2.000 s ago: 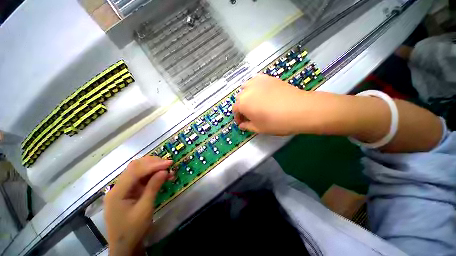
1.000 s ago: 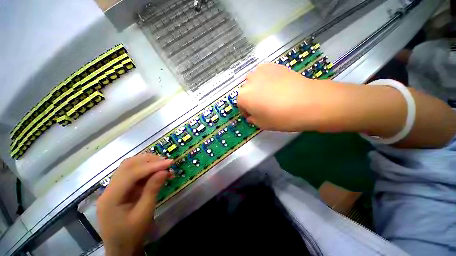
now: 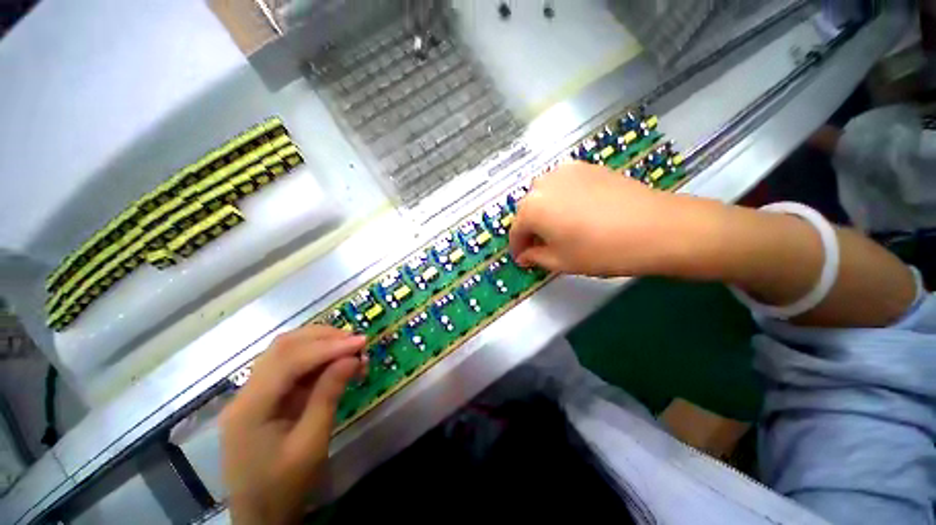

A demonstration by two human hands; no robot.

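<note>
A green PCB panel (image 3: 452, 333) with repeated rows of blue, yellow, white and black parts lies slanted between the conveyor rails. My left hand (image 3: 298, 400) is over the panel's near left end, thumb and forefinger almost touching; a tiny dark part seems to be at the fingertips, but it is too small to tell. My right hand (image 3: 570, 220) is over the middle of the panel, fingers bent down to the board; what is at its fingertips is hidden. A white wristband circles my right wrist.
Yellow-and-black blocks (image 3: 169, 220) stand in curved rows on white foam (image 3: 277, 220) at the left. A clear plastic component tray (image 3: 416, 113) lies behind the panel. The metal rail (image 3: 759, 113) runs to the upper right. Another person's pale sleeve (image 3: 888, 154) is at the right edge.
The camera view has shifted slightly. My right hand has moved a little right along the panel. My left hand stays near the panel's left end.
</note>
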